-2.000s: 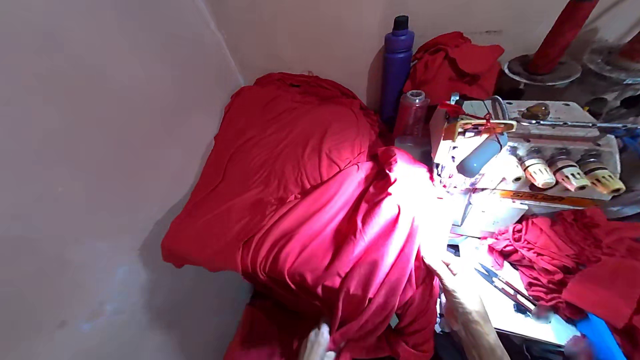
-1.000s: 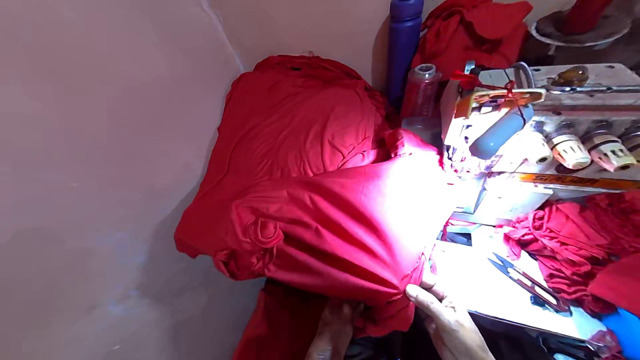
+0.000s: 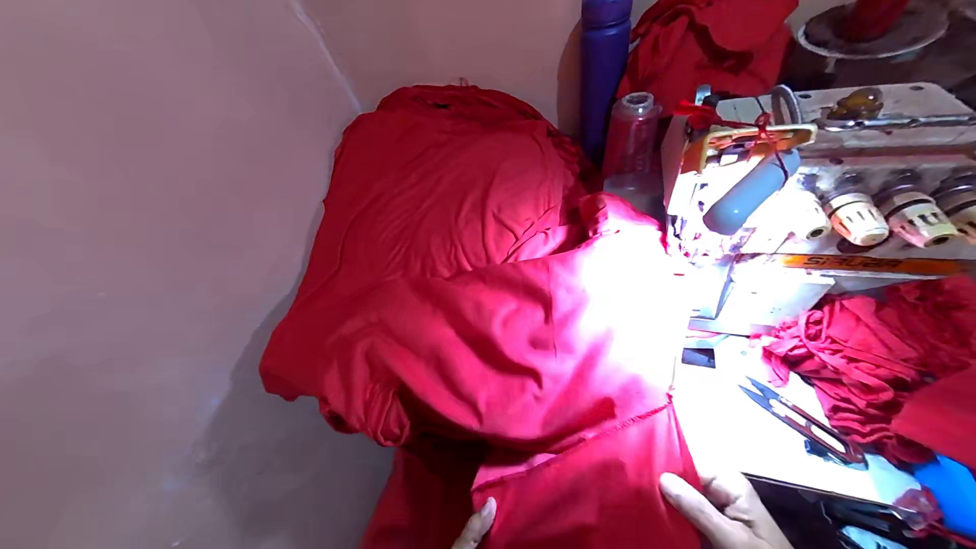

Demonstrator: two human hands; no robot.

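Observation:
Red fabric (image 3: 473, 328) with an overlocked seam runs from the overlock sewing machine (image 3: 823, 164) down to the bottom of the view. My right hand (image 3: 724, 511) holds its right edge, thumb on top, below the end of the seam. At the lower left edge of the same piece, my left hand (image 3: 476, 526) shows only a thumb pressed on the cloth; its other fingers are hidden. A bright lamp washes out the cloth beside the needle area. Thread snips (image 3: 804, 423) lie on the white machine table (image 3: 732, 427), right of the cloth.
A heap of red cloth (image 3: 450, 183) rests by the wall (image 3: 152, 229). Behind stand a purple bottle (image 3: 605, 76) and a thread cone (image 3: 633, 137). Crumpled red pieces (image 3: 877, 358) lie right of the machine bed, near a blue object (image 3: 949, 488). Tension dials (image 3: 858, 217) line the machine's front.
The cloth in front of the machine has been spread flatter, and a stitched seam now shows across it. My left hand is less visible than one second ago. The view has moved closer since the first frame.

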